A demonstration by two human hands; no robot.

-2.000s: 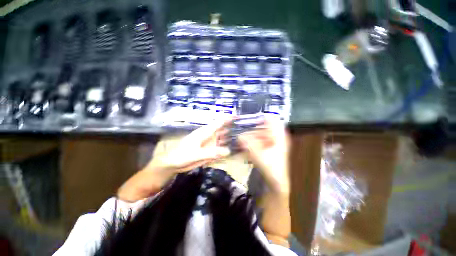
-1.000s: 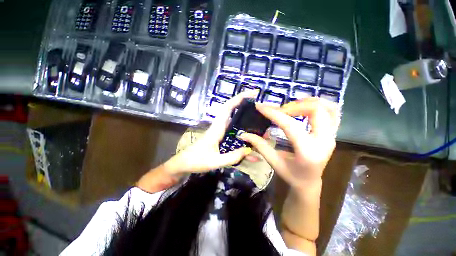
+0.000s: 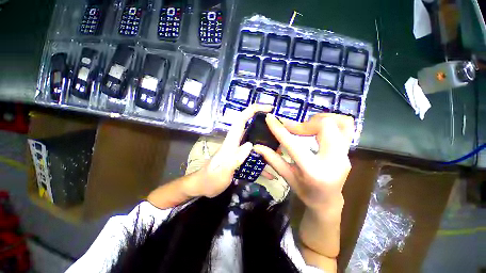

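Note:
A black keypad phone (image 3: 250, 166) is held between my two bare hands in front of the bench edge, keypad side up. My left hand (image 3: 224, 164) grips it along its left side. My right hand (image 3: 314, 154) has its thumb and forefinger at a dark screen lens (image 3: 263, 131) over the phone's upper part; whether it lies fully on the phone cannot be told. The lens tray (image 3: 369, 74), clear with several rows of square pockets, lies behind my right hand. The phone tray (image 3: 114, 41) at left holds black phones, keypads up in the far row, backs up in the near row.
On the green bench at right are a whitish dispenser bottle (image 3: 446, 76), a white scrap (image 3: 416, 98), thin tools and a blue cable (image 3: 469, 155). Below the bench edge stand a carton with trays (image 3: 64, 160) and a carton with clear plastic waste (image 3: 381, 229).
The phone and lens have moved slightly down and toward me. My right fingers have closed in over the phone's upper part, and the lens sits lower over it.

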